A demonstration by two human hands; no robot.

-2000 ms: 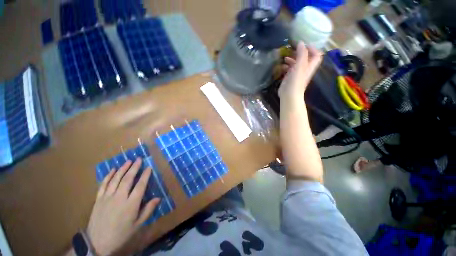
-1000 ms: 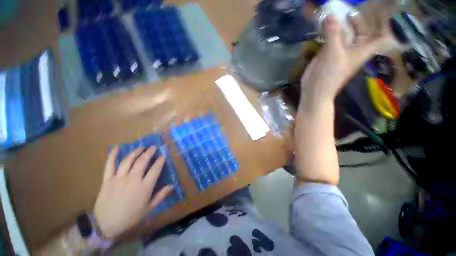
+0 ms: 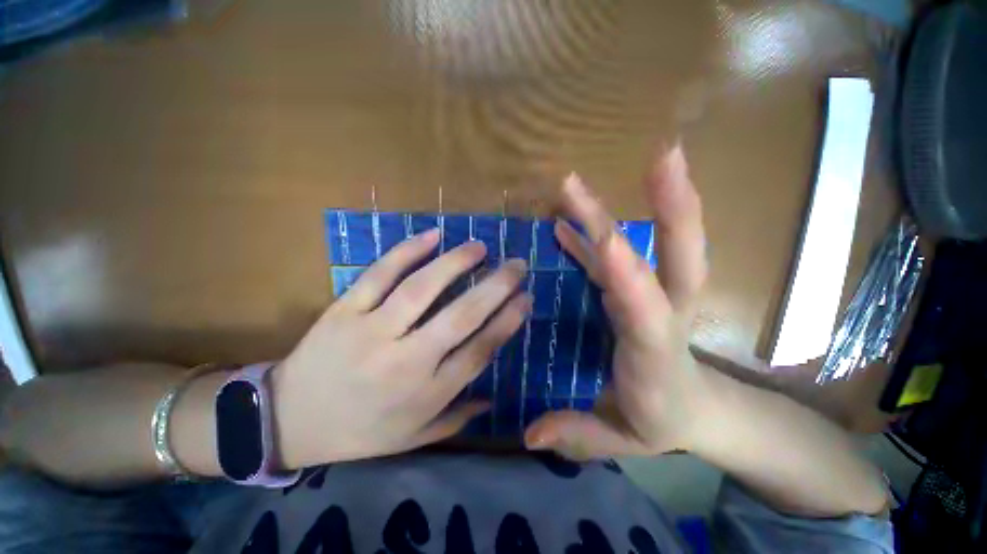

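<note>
Two blue solar cell strings lie side by side in front of me, forming one solar cell sheet point(image 3: 552, 314) with pale grid lines. Thin wire ends stick out past its far edge. My left hand point(image 3: 411, 335) lies flat on the left part of the sheet, fingers spread, covering much of it. My right hand point(image 3: 639, 325) is at the right part, fingers apart and partly raised, its thumb low near the near edge. Neither hand grips anything. The seam between the strings is largely hidden by my fingers.
A white strip point(image 3: 825, 222) lies to the right, with a bundle of cut ribbon pieces point(image 3: 879, 298) beside it. A round grey container point(image 3: 952, 124) stands at the far right edge. A black object with a yellow patch point(image 3: 919, 385) is at the lower right. A blue edge shows at the upper left.
My right hand has come back from the white round object beyond the grey container to the sheet. The two strings have closed together. The view has turned down over the work.
</note>
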